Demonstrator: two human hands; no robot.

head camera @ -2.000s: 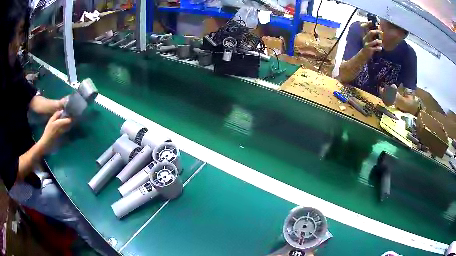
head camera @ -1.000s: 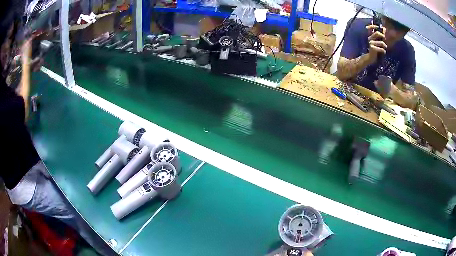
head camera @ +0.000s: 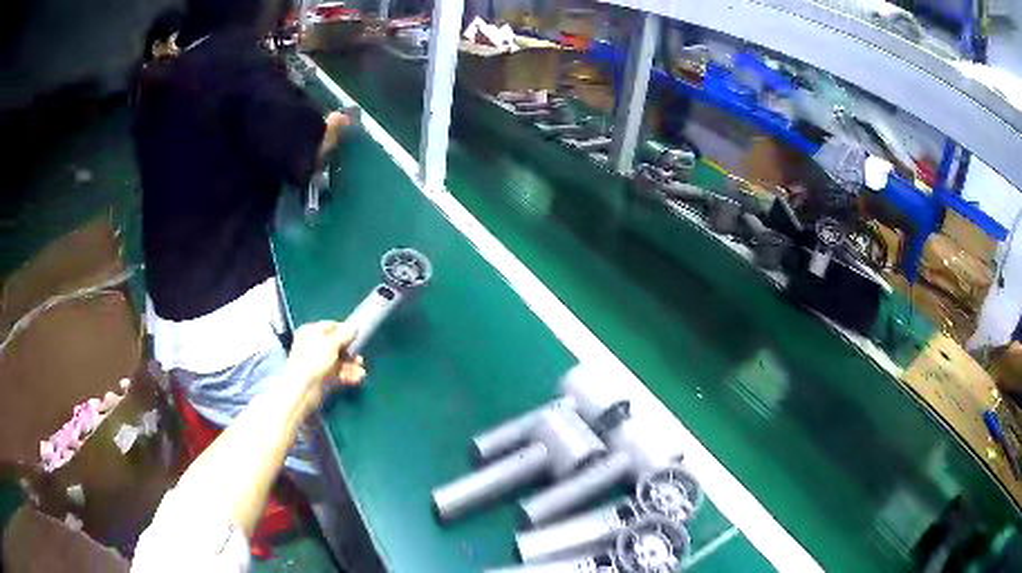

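My left hand reaches in from the lower left. It is closed around the handle of a grey handheld fan, whose round spoked head points up and away, over the green bench. Several more grey fans lie grouped on the bench at the bottom centre, handles towards the left. Two of their spoked heads face up, and the nearest fan is cut off by the bottom edge. My right hand is not in view.
A person in a dark top stands at the bench on the left. A white strip borders the moving belt. A metal post rises beside it. A cardboard box with pink pieces is at lower left.
The view has swung left, so the grouped fans now appear lower and further right. My left hand has come into view holding a grey fan. The worker opposite has left the view.
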